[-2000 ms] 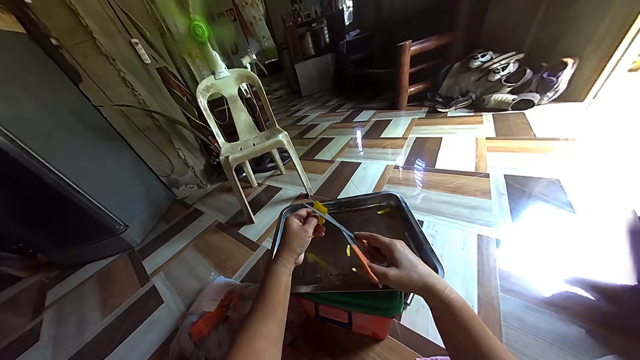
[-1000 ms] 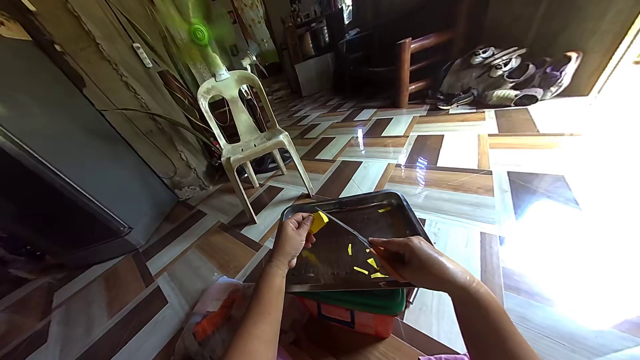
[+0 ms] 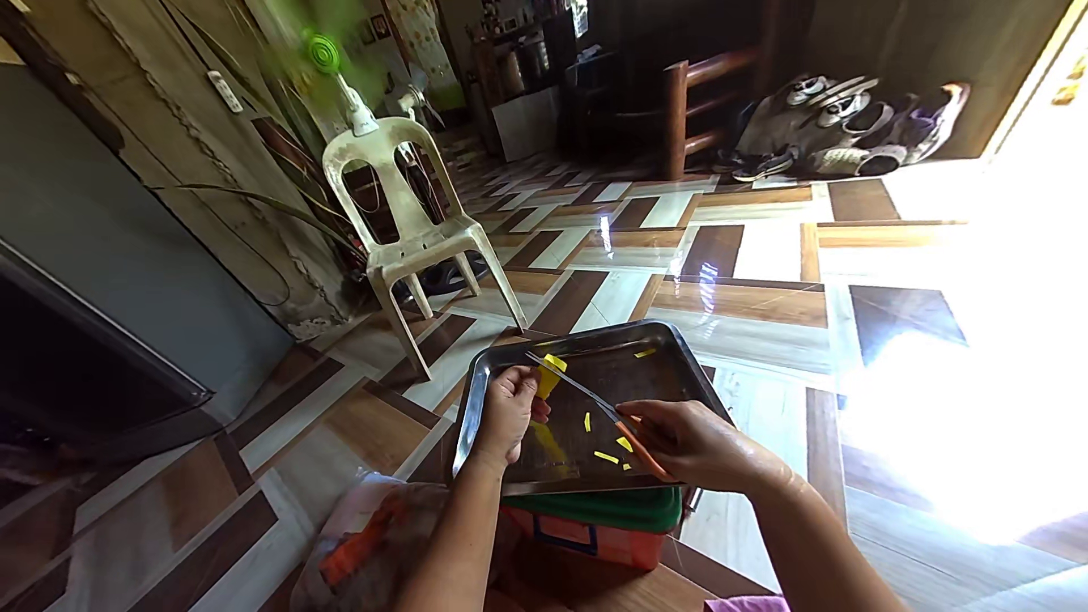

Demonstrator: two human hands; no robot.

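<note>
My left hand [image 3: 510,412] pinches a yellow piece [image 3: 551,376], likely paper, over the left part of a dark metal tray [image 3: 671,336]. My right hand [image 3: 701,442] grips scissors with orange handles [image 3: 642,450]. Their long blades point up and left and lie across the yellow piece; whether the blades are parted is hard to tell. Several small yellow scraps [image 3: 606,457] lie on the tray below the blades, and another scrap [image 3: 645,353] is near its far right corner.
Under the tray is a red plastic box [image 3: 633,552] with a green lid [image 3: 595,508]. A cloth-like bundle [image 3: 365,544] sits at lower left. Beyond the tray stands a plastic chair [image 3: 408,204] beside a green fan [image 3: 324,53]. Shoes [image 3: 850,127] are piled near the bright doorway.
The scissors have moved back up to the yellow piece, compared with one second ago. More yellow scraps lie on the tray than two seconds ago.
</note>
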